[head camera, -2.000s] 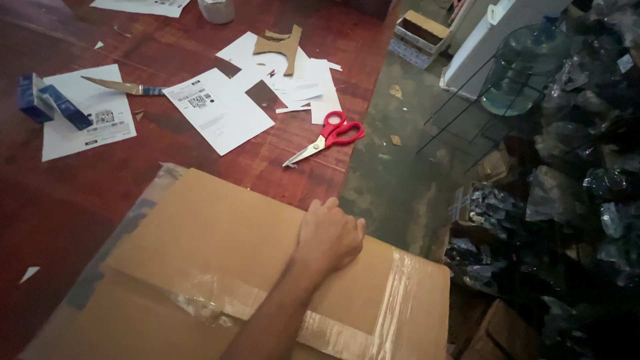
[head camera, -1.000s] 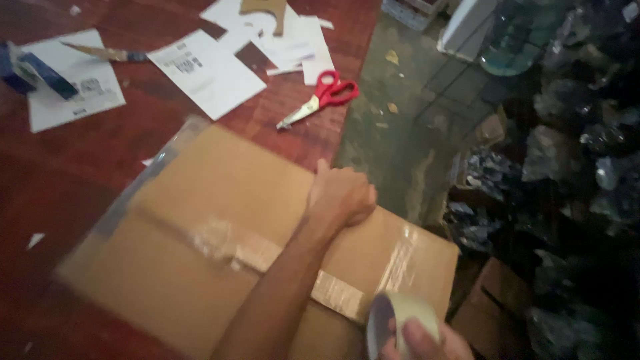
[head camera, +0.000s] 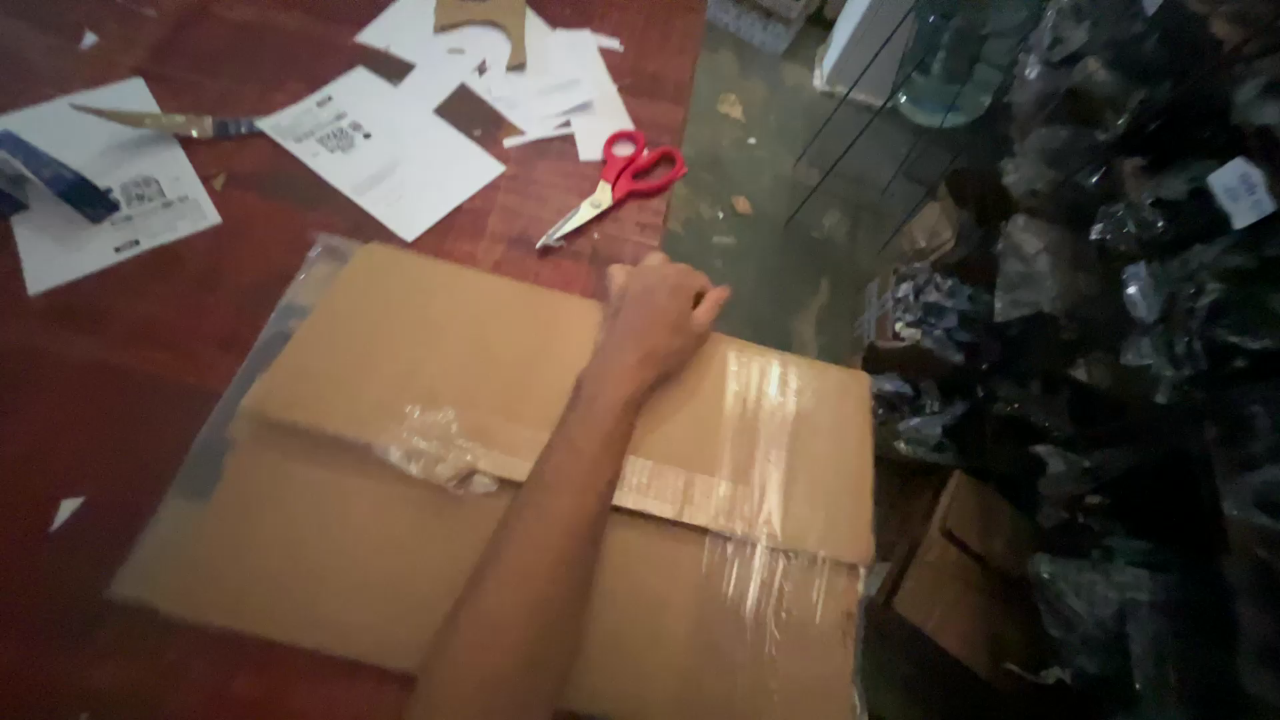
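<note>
A large cardboard box (head camera: 330, 560) lies on the dark red table, its top flaps meeting along a seam. Clear packing tape (head camera: 765, 440) runs over its right part, and crumpled tape (head camera: 435, 450) sticks up near the middle of the seam. My left hand (head camera: 660, 315) has its fingers curled over the far edge of the box, while the forearm crosses the top and hides part of the seam. Just beyond that hand lie red-handled scissors (head camera: 612, 190), blades slightly apart. My right hand is out of view.
Printed sheets (head camera: 385, 150), a cardboard offcut (head camera: 490, 25), a knife (head camera: 165, 122) and a blue object (head camera: 60, 180) lie on the table (head camera: 250, 210) beyond the box. On the floor at the right stand a large clear bottle (head camera: 950, 70), heaped plastic bags (head camera: 1120, 330) and another cardboard box (head camera: 965, 580).
My right hand, which held a tape roll at the lower right one second ago, has left the view with the roll. My left hand stays at the far edge of the box.
</note>
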